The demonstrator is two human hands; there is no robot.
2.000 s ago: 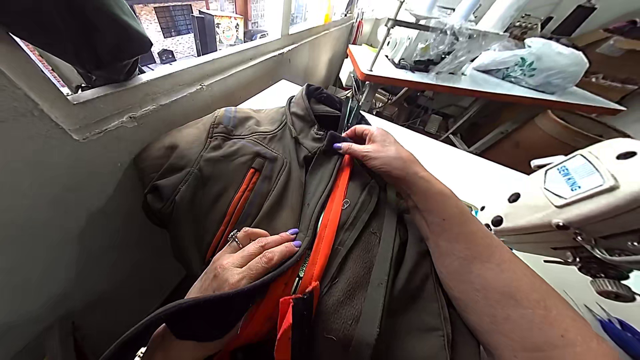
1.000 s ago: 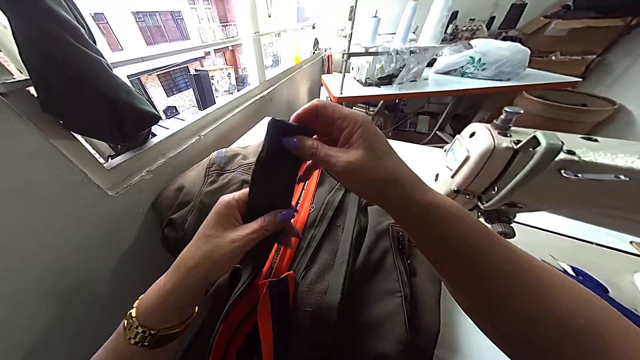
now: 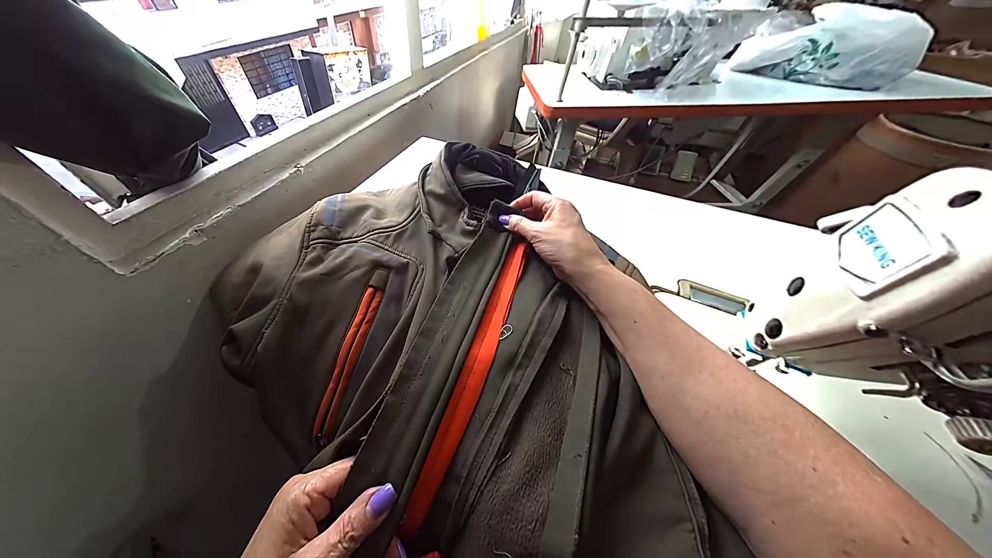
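A dark olive jacket (image 3: 364, 209) lies spread out, its collar at the far end and its fleecy lining partly showing. Down its front runs an orange zipper tape (image 3: 474, 364), beside a long dark fabric placket (image 3: 418, 364). Between thumb and fingers, my right hand (image 3: 554, 232) pinches the placket's top end just below the collar. My left hand (image 3: 333, 508) grips the same strip near the bottom of the view, thumb on top. An orange-trimmed chest pocket (image 3: 349, 356) is on the jacket's left part in view. A small metal pin (image 3: 506, 332) shows beside the orange tape.
A white sewing machine head (image 3: 876, 271) stands at the right on the white table (image 3: 666, 209). The wall and window sill (image 3: 256, 170) run along the left, with a dark garment (image 3: 93, 93) hanging there. Behind is an orange-edged table (image 3: 697, 105) bearing a white plastic bag (image 3: 845, 46).
One second ago both hands held a dark strip folded up above the jacket. Now it lies lengthwise along the front, the hands apart at its top and lower part.
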